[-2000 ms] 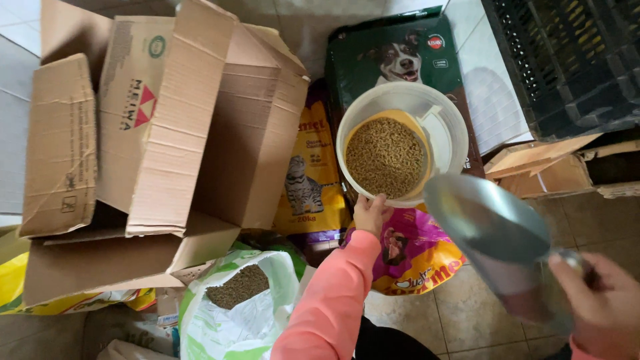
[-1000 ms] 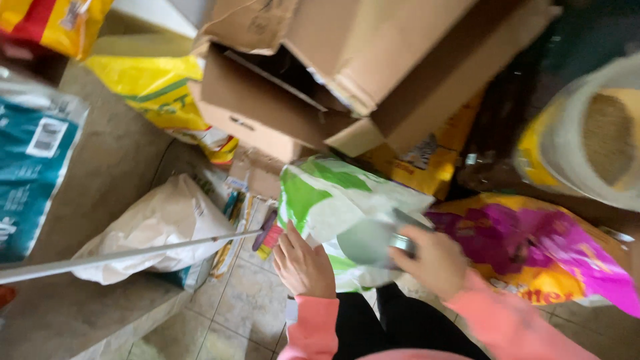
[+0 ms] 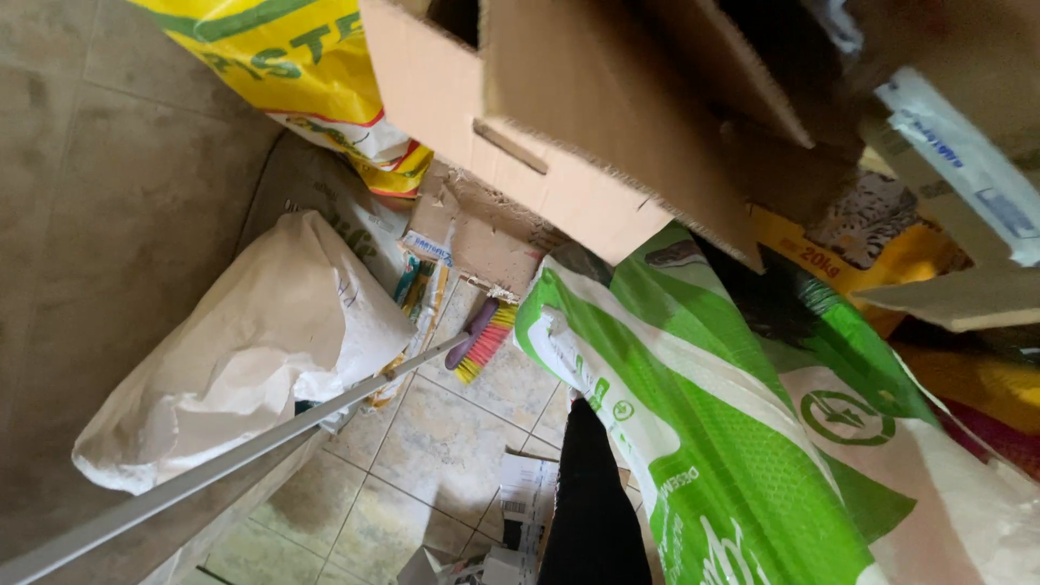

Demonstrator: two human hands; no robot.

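Neither of my hands shows in the head view now, so what they hold or touch cannot be seen. A large green and white plastic feed bag (image 3: 731,390) fills the right side, close to the camera; its opening is not visible. My leg in black trousers (image 3: 597,496) stands beside its left edge. Above the bag are open cardboard boxes (image 3: 601,106). A broom with a purple head (image 3: 471,333) and yellow and red bristles rests on the tiles to the left of the bag. The metal scoop is out of view.
A crumpled whitish sack (image 3: 236,349) lies at the left, behind the broom's grey handle (image 3: 236,467). A yellow bag (image 3: 301,73) is at the upper left. Orange bag material (image 3: 845,252) shows at the right. Small cartons (image 3: 520,496) sit on the tiled floor (image 3: 463,406).
Both hands have left the view, and so has the scoop that my right hand held. The green and white bag now stands much higher and closer. The view has shifted left since two seconds ago.
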